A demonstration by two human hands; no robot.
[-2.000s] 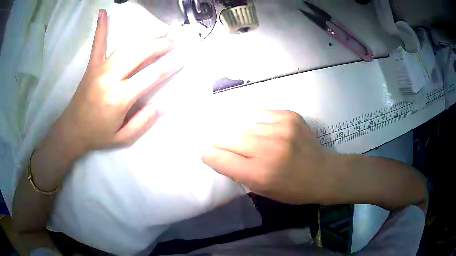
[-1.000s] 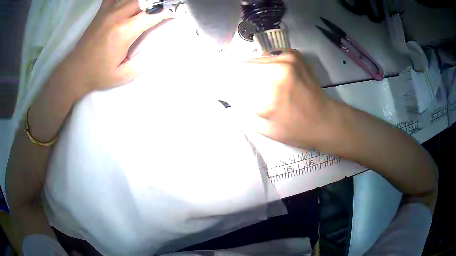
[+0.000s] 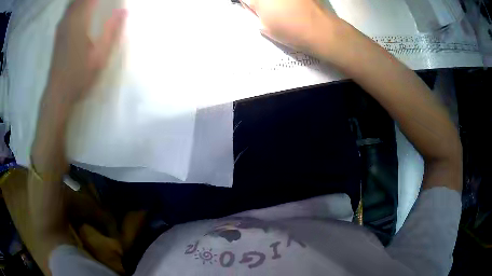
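Observation:
White fabric (image 3: 145, 129) lies over the table and hangs over its front edge, overexposed at the top. My left hand (image 3: 89, 40) is blurred at the upper left, over the fabric, partly cut off by the top edge; its hold cannot be made out. My right hand (image 3: 291, 21) is at the top centre, by the fabric's right side, with its fingers cut off or washed out by glare. The needle area is out of view.
The table's front edge carries a printed ruler scale (image 3: 399, 46). White strips (image 3: 434, 16) lie at the upper right. A brown box (image 3: 16, 188) stands at lower left. My printed shirt (image 3: 259, 253) and dark lap are below.
The view has tilted down, so the machine and pink snips have left the picture. The fabric's hanging part has shifted left and now shows a straight lower corner. Both hands sit higher in the picture.

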